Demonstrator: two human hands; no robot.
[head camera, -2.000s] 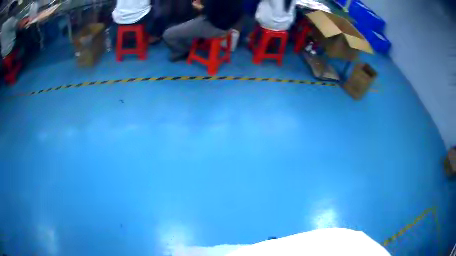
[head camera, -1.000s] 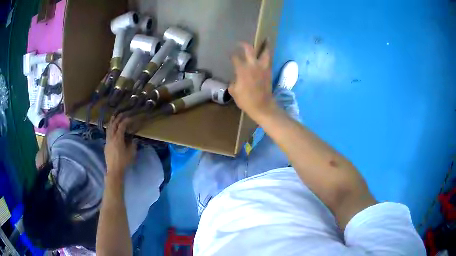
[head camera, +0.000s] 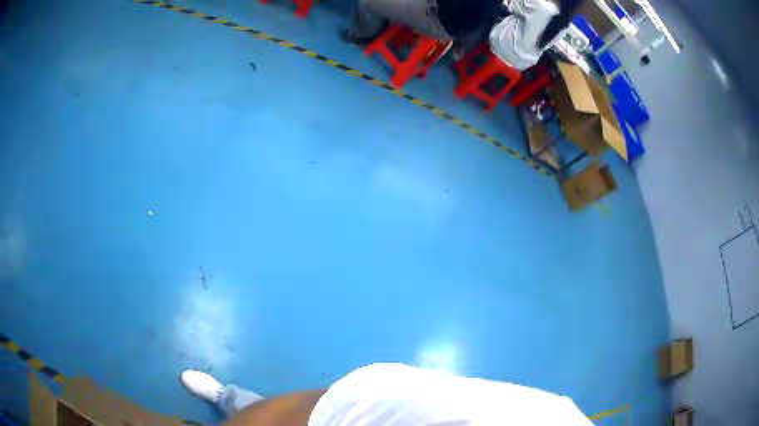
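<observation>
Both of my hands are out of the picture. Part of one bare arm and my white sleeve show at the bottom edge. The edge and flap of a brown cardboard carton (head camera: 112, 405) show at the bottom left, cut off by the picture's rim; its contents are not visible. My white shoe (head camera: 201, 385) is on the blue floor just right of the carton.
People sit on red stools (head camera: 408, 56) along the top. An open brown carton (head camera: 588, 108) stands at the upper right by blue totes (head camera: 628, 98), with a smaller carton (head camera: 589, 185) below. More cartons (head camera: 676, 359) are by the wall. Yellow-black tape (head camera: 433, 108) crosses the floor.
The view has swung from the carton of white appliances to the open floor and the row of seated people. Both hands and the appliances have left the picture.
</observation>
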